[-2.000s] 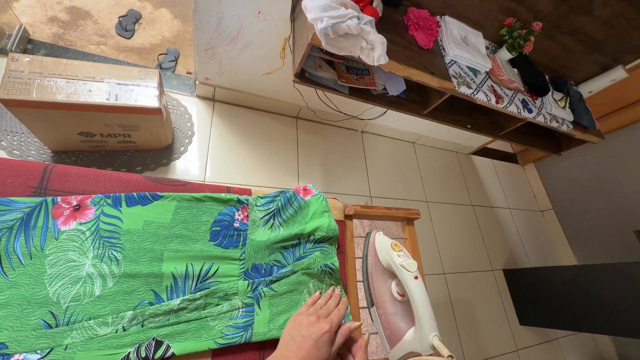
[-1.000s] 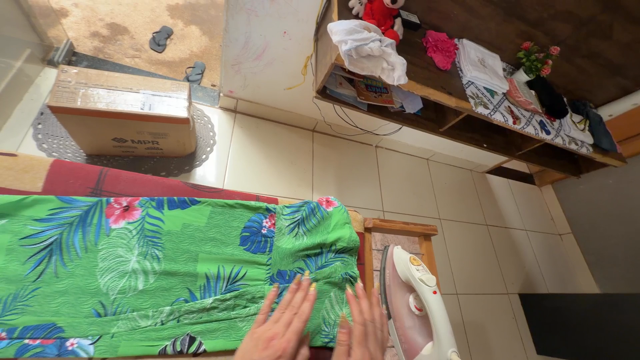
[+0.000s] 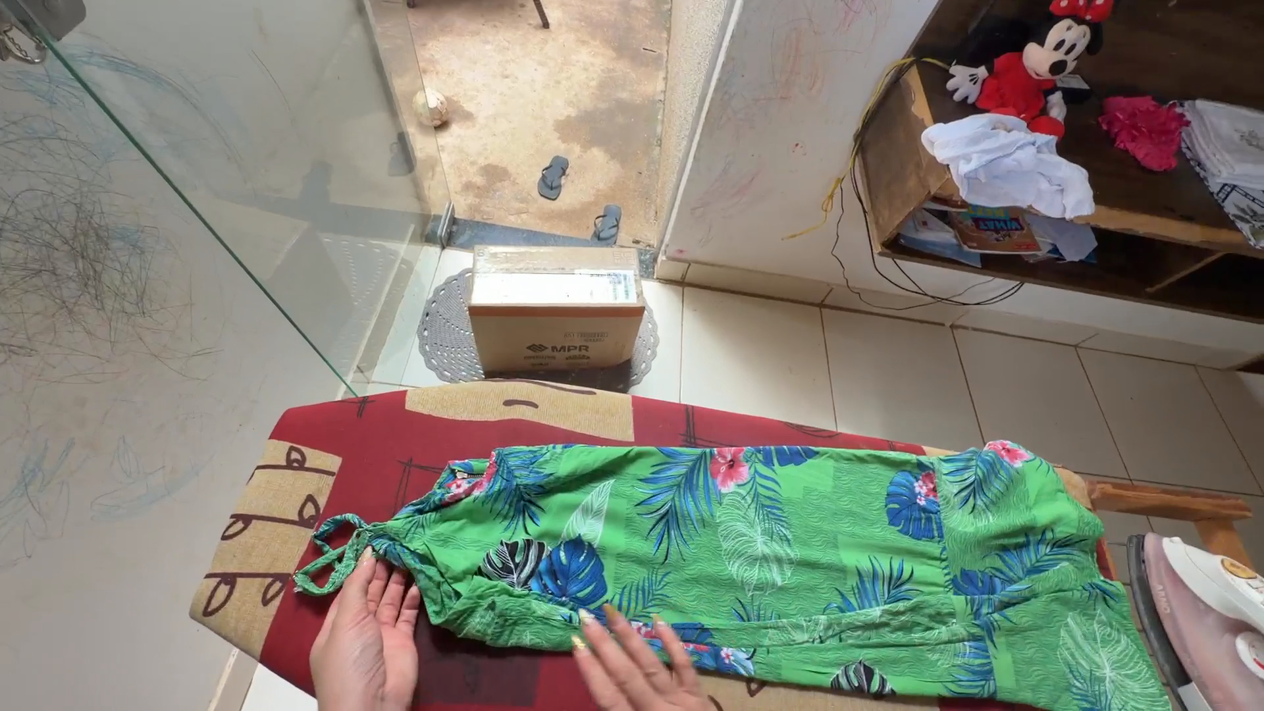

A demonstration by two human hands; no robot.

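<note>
A green garment with a tropical leaf and hibiscus print [image 3: 780, 543] lies lengthwise on a red and tan patterned ironing board [image 3: 346, 439]. My left hand [image 3: 370, 632] is palm up at the garment's narrow left end, its fingertips under the gathered edge beside the tie loop [image 3: 336, 558]; whether it grips the cloth is unclear. My right hand [image 3: 637, 662] lies palm down with fingers apart on the garment's near edge, left of its middle. At the far right, beyond the garment's wide end, stands a white and pink clothes iron [image 3: 1200, 612], touched by neither hand.
Behind the board a cardboard box [image 3: 553, 326] stands on a grey openwork mat [image 3: 444, 326]. A glass door panel [image 3: 197, 197] is at left. A wooden shelf unit [image 3: 1136, 222] with a plush toy [image 3: 1027, 84] and cloths is at upper right. A wooden support [image 3: 1170, 502] extends behind the iron.
The view has swung left, showing the garment's narrow end and the glass door. My hands have moved from the garment's wide end towards its narrow end and are now apart.
</note>
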